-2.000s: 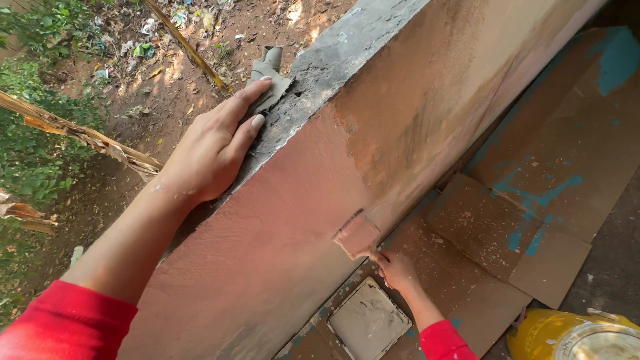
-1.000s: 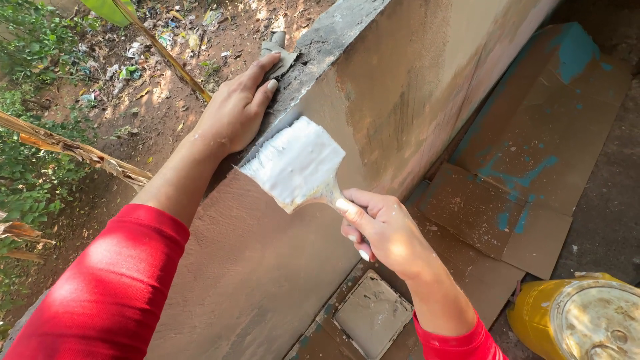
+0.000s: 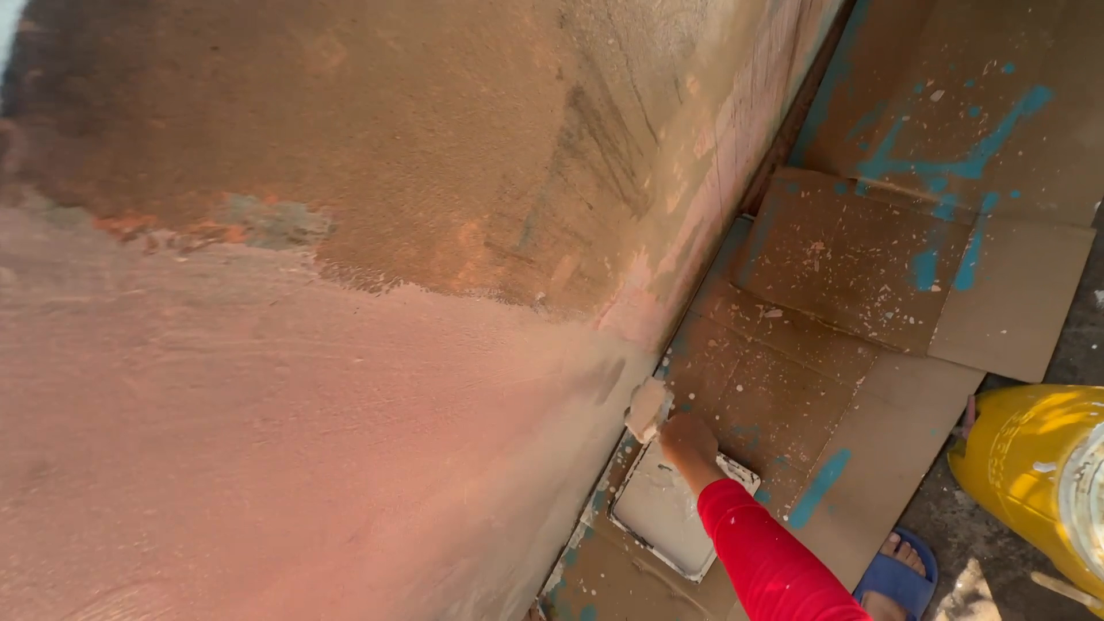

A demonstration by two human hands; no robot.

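My right hand (image 3: 688,440) grips a flat paintbrush (image 3: 649,410) whose bristles carry pale paint. Low down beside the wall (image 3: 388,431), the brush is just above the upper end of a shallow tray (image 3: 664,509) of off-white paint; whether it touches the wall is unclear. The wall's lower-left part is coated pinkish, while the upper part is bare brown with an uneven border between them. My left hand is out of view.
Paint-spattered cardboard sheets (image 3: 793,405) cover the floor along the wall, marked with blue streaks. A yellow bucket (image 3: 1018,466) stands at the right edge. Near it, a foot in a blue sandal (image 3: 901,573) rests at the lower right.
My right hand has moved the brush from the wall's top edge down to the tray. The view has swung, so the wall top and my left hand have left it.
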